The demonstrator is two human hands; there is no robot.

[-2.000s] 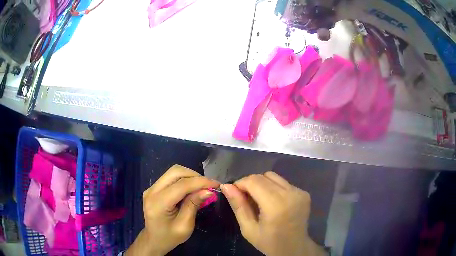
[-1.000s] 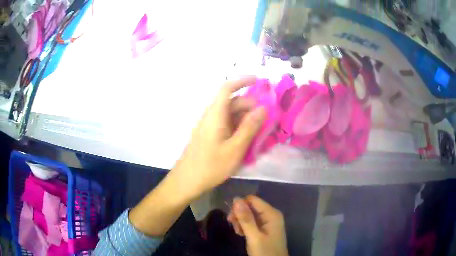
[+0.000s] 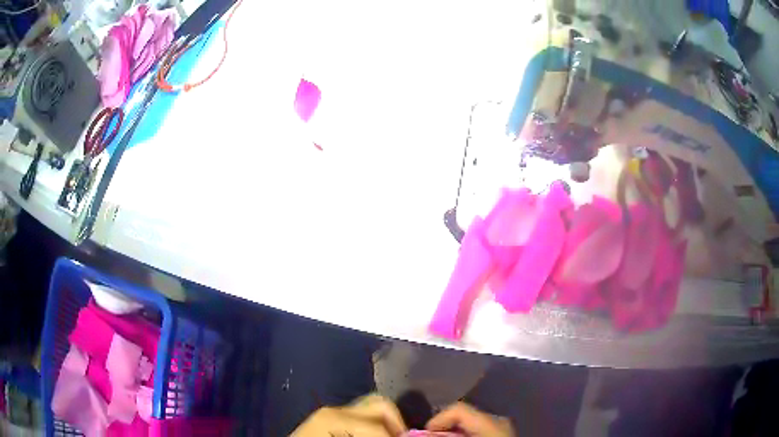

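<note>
My left hand and my right hand are close together at the bottom edge, mostly cut off. A small pink piece shows between their fingertips, pinched by both; most of it is hidden. Several small sewn pink pieces lie fanned and overlapping on the white table in front of the machine, away from my hands. A single small pink piece lies farther back on the table.
A JACK sewing machine stands at the right. A blue basket with pink cloth is below the table at the left. Red-handled scissors, an orange cord and stacked pink pieces lie at the left.
My left hand has left the pink pile and come down beside my right hand, where a pink piece now shows. The view has shifted, so the table appears lower.
</note>
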